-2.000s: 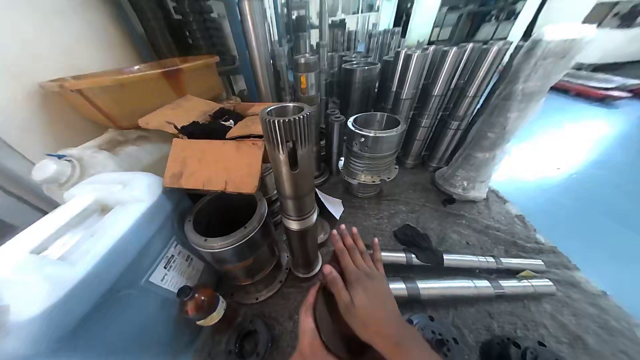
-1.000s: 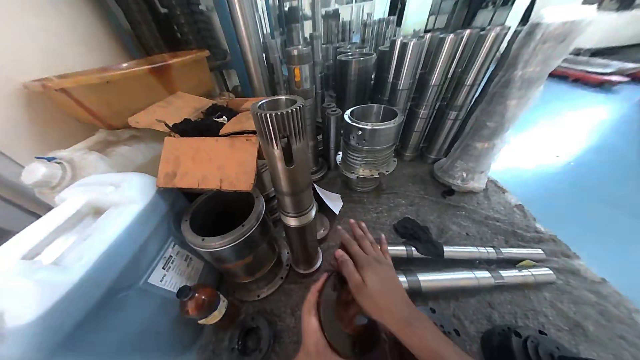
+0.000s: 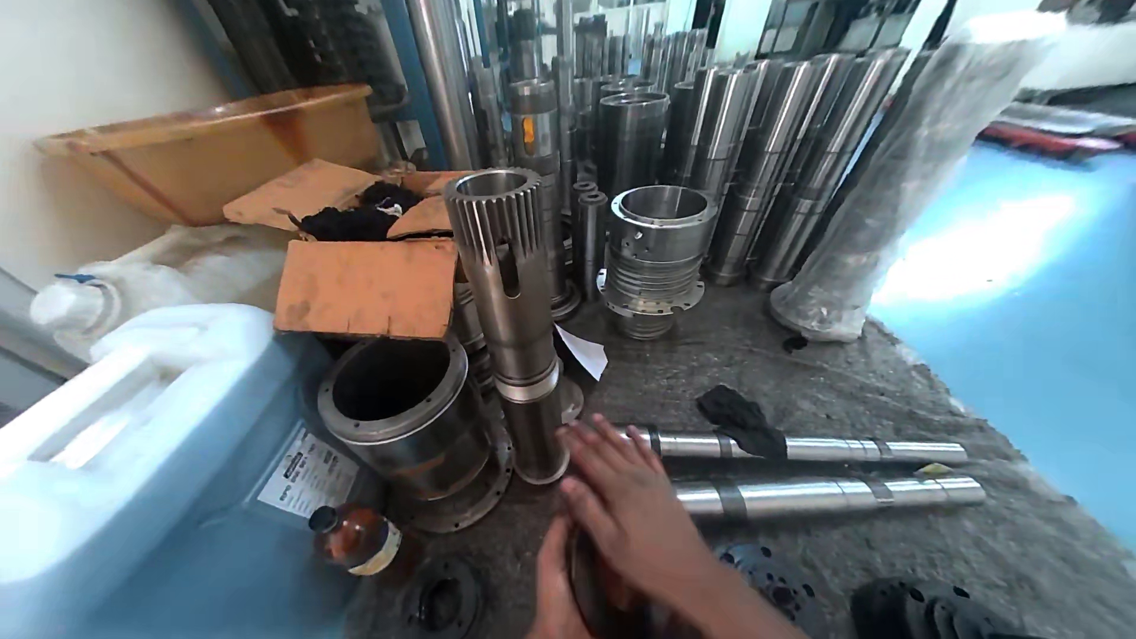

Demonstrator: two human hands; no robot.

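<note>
A dark round metal part is between my hands at the bottom centre, tilted nearly edge-on. My left hand grips its left side. My right hand lies with its palm and fingers over the upper right side, hiding much of the part. Just beyond my fingertips a splined metal shaft stands upright. Left of it stands a flanged metal cylinder, and two polished metal shafts lie to the right of my right hand, a black cloth on the farther one.
A brown glass bottle and a large plastic jerrycan stand at left, before a cardboard box. A ribbed flanged cylinder stands farther back. Perforated dark discs lie bottom right; a dark ring lies bottom left.
The round part showed its broad face one second ago and is now turned nearly edge-on between my hands. My right hand has shifted with it.
</note>
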